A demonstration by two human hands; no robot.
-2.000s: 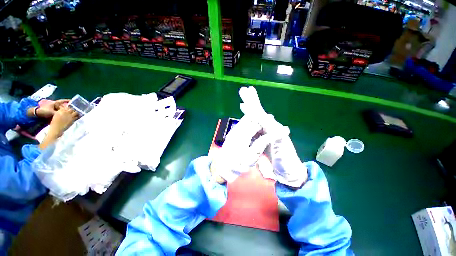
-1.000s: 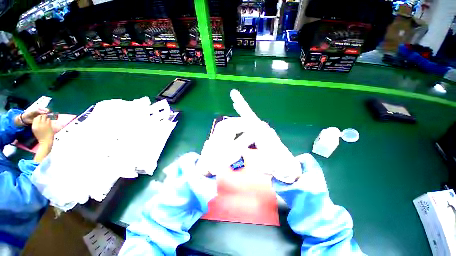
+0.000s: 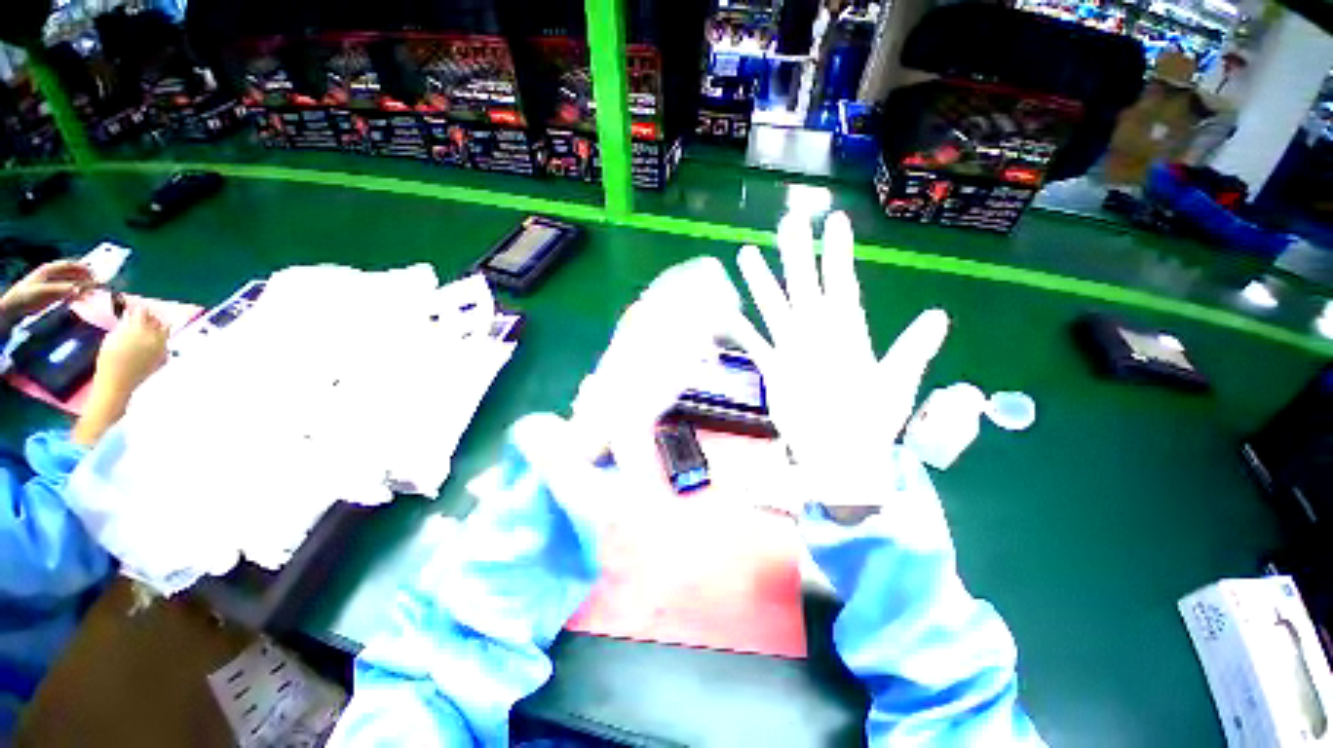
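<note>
A black tablet point(image 3: 727, 392) lies between my hands on the far part of the red mat point(image 3: 702, 585), partly covered. A small black dongle point(image 3: 683, 453) with a blue end lies nearer me, beside my left hand. My left hand point(image 3: 655, 351), in an overexposed white glove, curves around the left of both; its grip is unclear. My right hand point(image 3: 836, 365), also white-gloved, is raised with fingers spread and empty. A white patch right of the dongle may be a wipe. A white bottle point(image 3: 946, 425) with its round cap open is partly behind my right hand.
White bags point(image 3: 307, 409) are heaped at left over a dark tray. Other tablets lie behind point(image 3: 526, 253) and at right point(image 3: 1140, 354). A white box point(image 3: 1260, 658) is at the right edge. Another person's hands point(image 3: 129, 351) work at left. Retail boxes point(image 3: 461, 102) stand behind a green rail.
My hands have moved apart. My right hand has opened and spread its fingers. The dongle and more of the tablet now show between the hands.
</note>
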